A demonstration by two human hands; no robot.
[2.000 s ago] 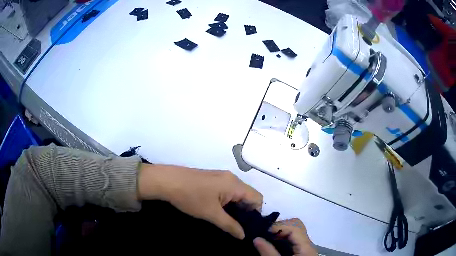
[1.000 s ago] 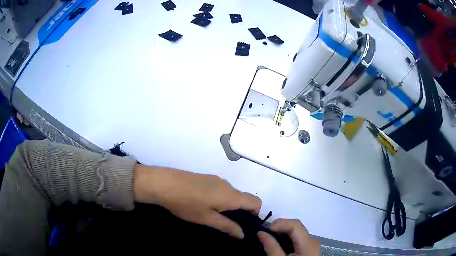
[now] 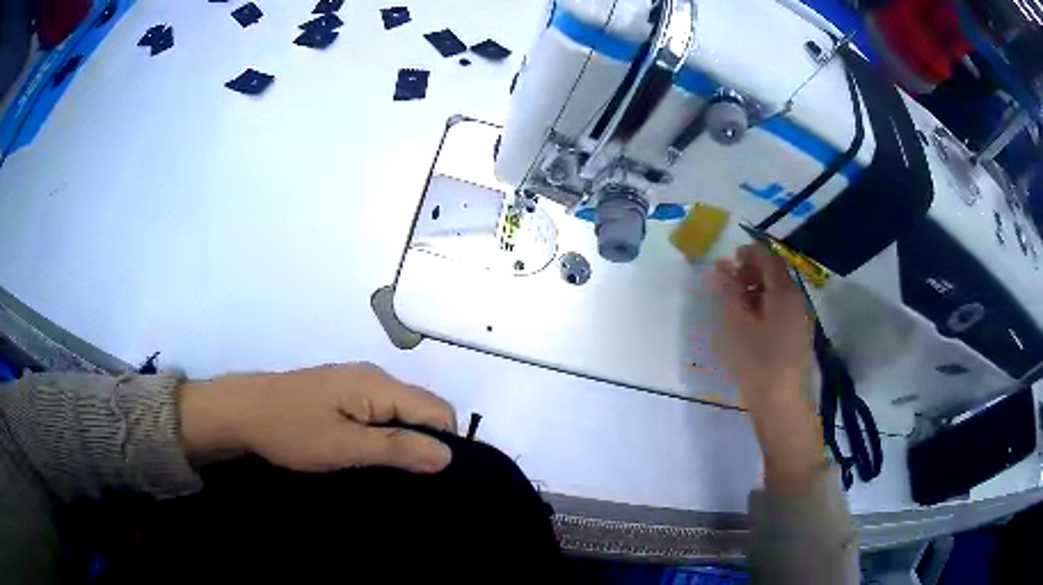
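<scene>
A black fabric piece [image 3: 377, 514] lies over the table's front edge, with a small narrow strip standing up from its top edge. My left hand [image 3: 332, 417] holds its upper edge between thumb and fingers. My right hand [image 3: 761, 326] is over the machine bed at the right, blurred, with its fingers close to the yellow thread snips [image 3: 804, 263]. Whether it touches them is unclear. The black shears [image 3: 852, 423] lie beside the right wrist, their blades partly hidden by the hand.
The white sewing machine head [image 3: 709, 103] stands at the upper right, its presser foot over the needle plate. A yellow piece [image 3: 699, 232] lies on the bed. Small black patches [image 3: 251, 81] are scattered at the upper left. A dark flat rectangle [image 3: 972, 448] lies at the right.
My right hand has let go of the black fabric and moved right and up to near the snips. My left hand stays on the fabric. The camera view has turned to the right.
</scene>
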